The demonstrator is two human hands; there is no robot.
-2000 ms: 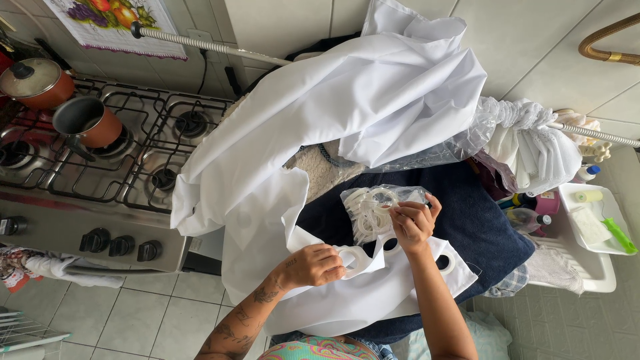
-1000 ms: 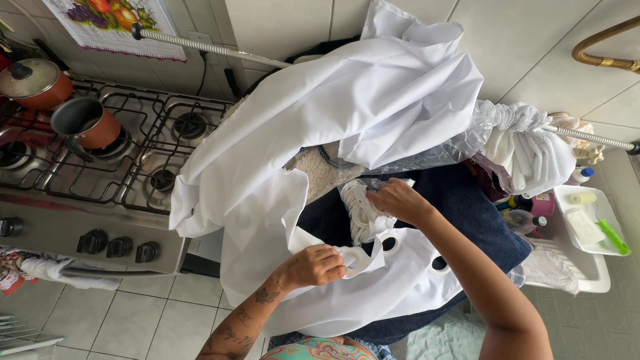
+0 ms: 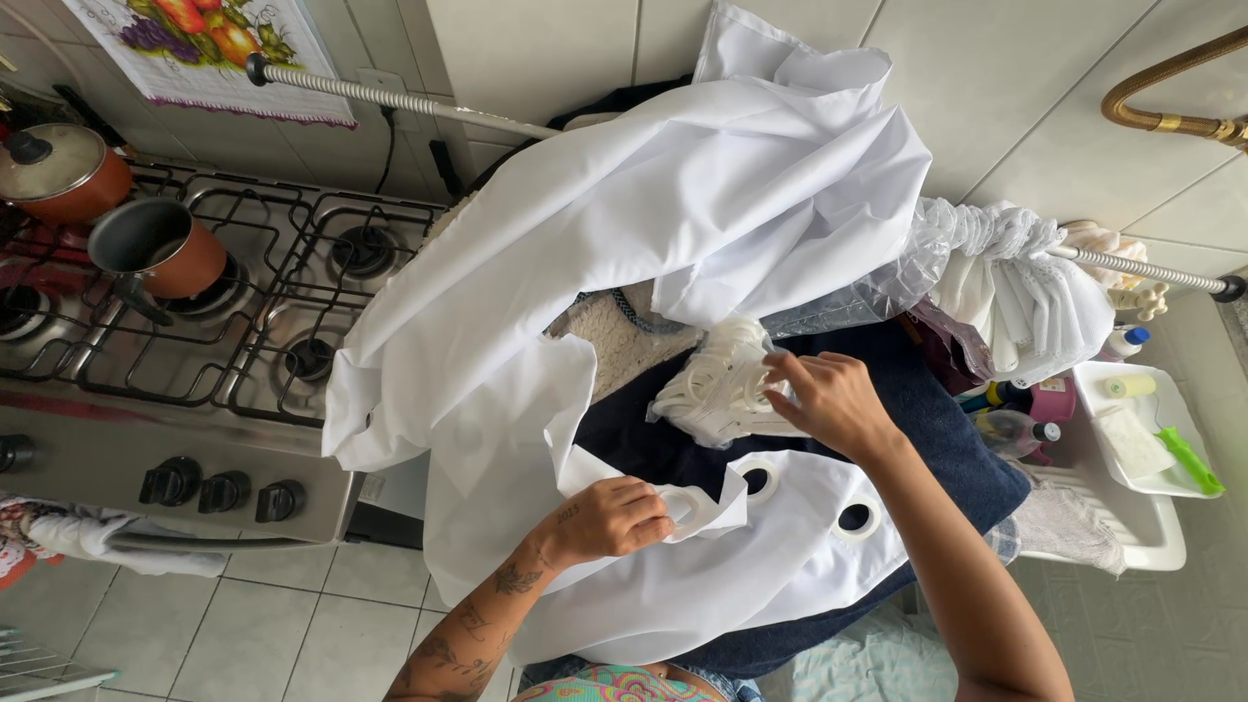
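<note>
A large white fabric curtain lies bunched over dark blue cloth and hangs toward me. White grommet rings line its near edge. My left hand pinches that edge beside a ring at the centre. Above and to the right, my right hand is at a clear plastic bag of white rings, its thumb and fingers bent at the bag's right side. Whether the fingers grip the bag or a ring inside cannot be told. The bag rests on the dark blue cloth.
A gas stove with an orange saucepan and a lidded orange pot stands at the left. A ribbed white rod runs behind the curtain. At the right are a white tray, bottles and a white basin.
The bag of rings, beside my right hand two seconds ago, now lies more upright in view. My right hand has shifted from the bag's upper part to its right side. My left hand stays on the curtain edge.
</note>
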